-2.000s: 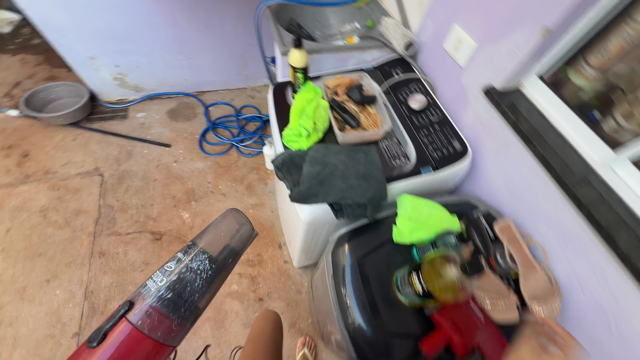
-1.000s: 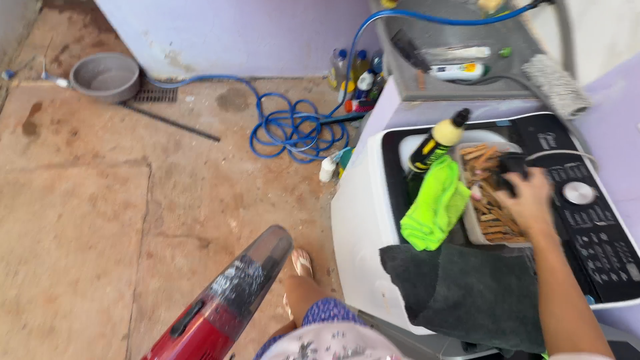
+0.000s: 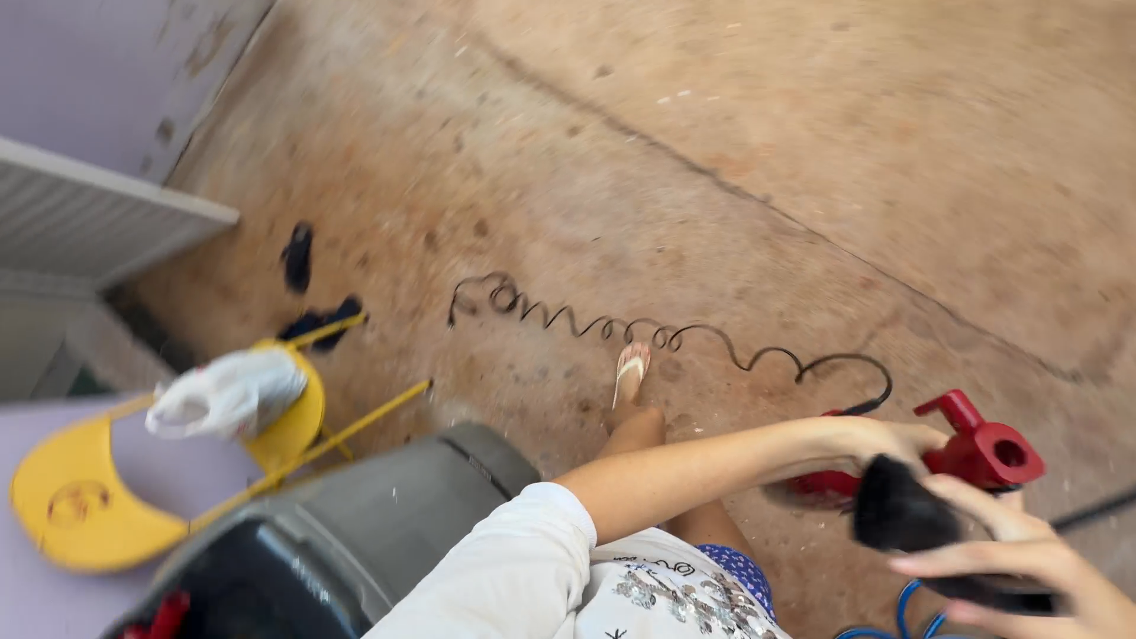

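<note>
My left hand (image 3: 879, 444) reaches across from the left and is closed on a red handheld vacuum cleaner (image 3: 985, 451) at the lower right. A round opening shows at the end of its red body. Just below, my right hand (image 3: 1021, 550) grips a black plastic attachment (image 3: 901, 506), which is blurred and close beside the vacuum; whether the two touch I cannot tell. A coiled black cord (image 3: 621, 330) stretches over the floor towards the vacuum.
A yellow chair (image 3: 98, 497) bearing a white plastic bag (image 3: 226, 395) stands at the left, by a grey plastic bin (image 3: 382, 506). Dark footwear (image 3: 299, 257) lies on the concrete floor. A blue hose (image 3: 905, 608) shows at the bottom right.
The view has swung away from the washing machine. My right hand, over the box of clothespins a second ago, now holds the black attachment beside the vacuum.
</note>
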